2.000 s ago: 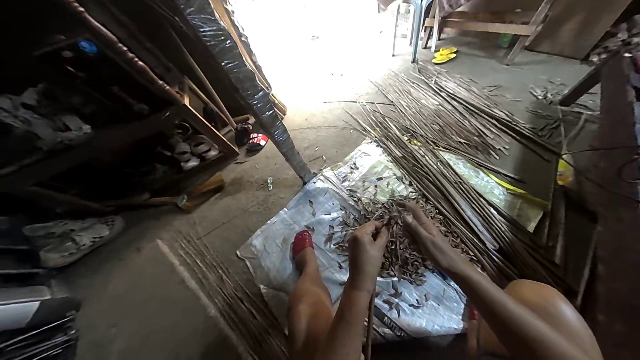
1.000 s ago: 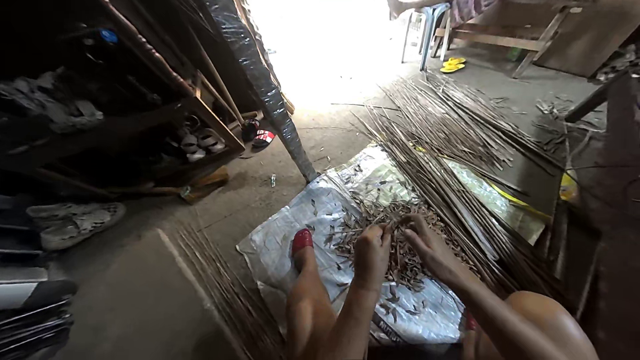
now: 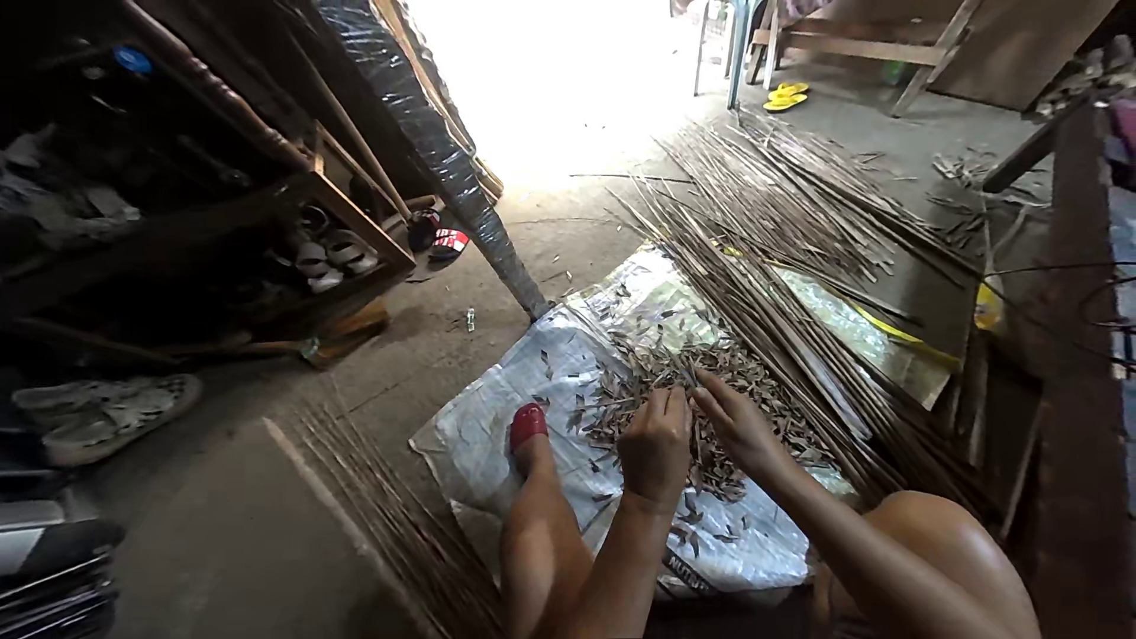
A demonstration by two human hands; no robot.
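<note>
My left hand (image 3: 655, 444) is closed, its fingertips pinched together, over a heap of dry brown leaf or husk pieces (image 3: 754, 382). My right hand (image 3: 735, 424) is beside it, thumb and fingers nearly touching the left fingertips. Something thin seems to be between the hands, but it is too small to make out. The heap lies on a whitish woven plastic sack (image 3: 497, 426) spread on the floor. A bundle of long thin dry sticks (image 3: 781, 346) lies across the sack's right side, and more sticks (image 3: 781, 204) lie beyond it.
Another stick bundle (image 3: 390, 524) lies to the left of my leg. A post wrapped in dark plastic (image 3: 453, 177) stands at the sack's far corner. Shelves with footwear (image 3: 328, 253) are at the left, a dark wooden bench (image 3: 1078, 355) at the right, and yellow slippers (image 3: 786, 97) at the back.
Both hands stay close together over the heap, with only small shifts of the fingers. The sticks and the sack look unchanged.
</note>
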